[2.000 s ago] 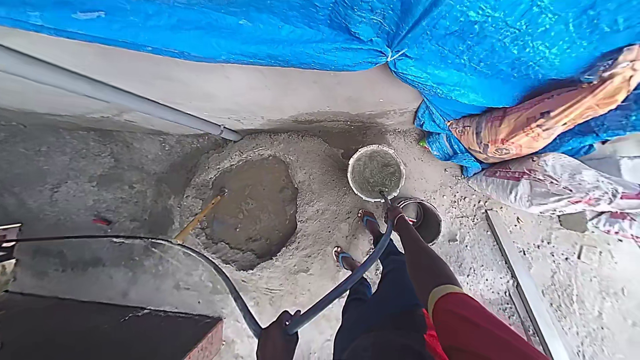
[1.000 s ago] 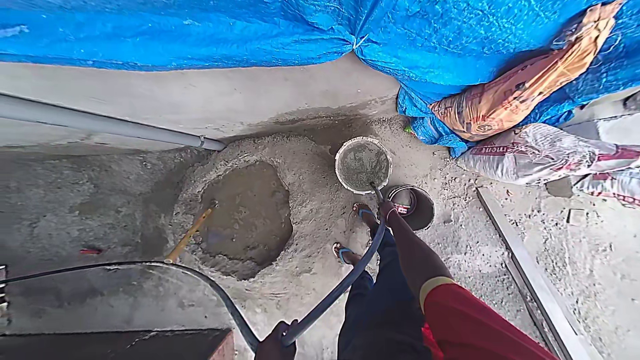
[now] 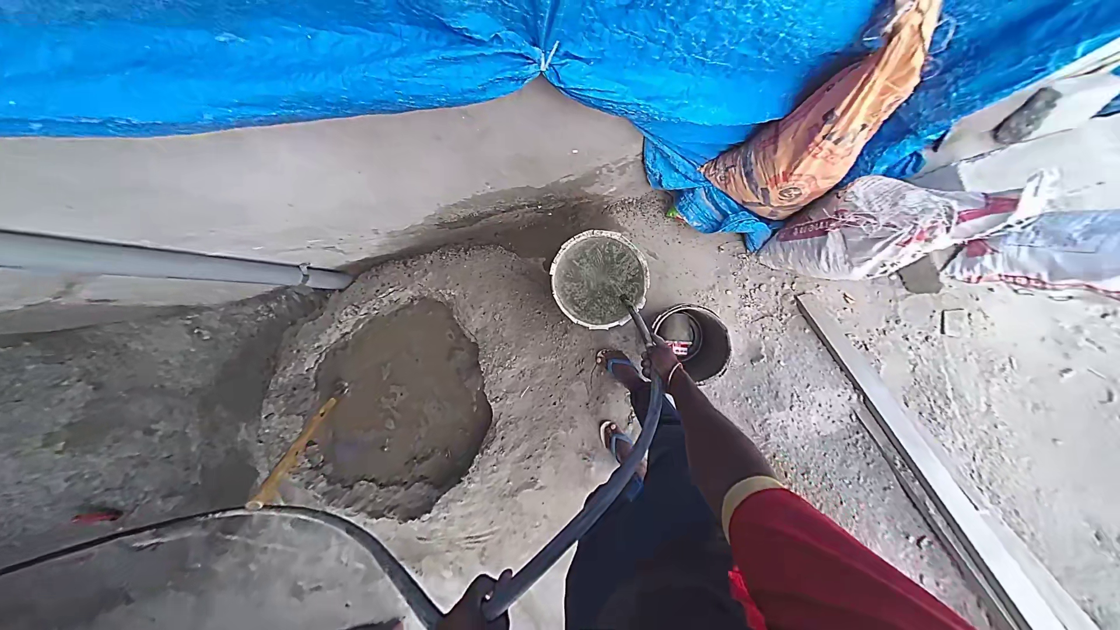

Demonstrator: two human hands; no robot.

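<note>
My right hand (image 3: pixel 661 360) grips a dark flexible hose (image 3: pixel 604 500) near its end, which points into a round bucket (image 3: pixel 600 280) filled high with murky, rippling water. At the bottom of the view my left hand (image 3: pixel 475 604) is closed around the same hose farther back. A second, darker bucket (image 3: pixel 713 354) stands upright just right of my right hand, with something red and white inside. Left of my feet, a ring of dry grey mix (image 3: pixel 516 350) surrounds a pool of wet grey slurry (image 3: pixel 407 394). A wooden handle (image 3: pixel 293 455) slants out of the pool.
A grey pipe (image 3: pixel 175 262) runs along the wall at left. Blue tarpaulin (image 3: pixel 350 61) hangs across the top. An orange sack (image 3: pixel 822 131) and white sacks (image 3: pixel 875 227) lie at upper right, above long metal profiles (image 3: pixel 927 455). The hose trails off left past a small red object (image 3: pixel 98 516).
The water in the bucket looks higher than two seconds ago. Both hands still hold the hose, its end still at the bucket. The view has shifted slightly.
</note>
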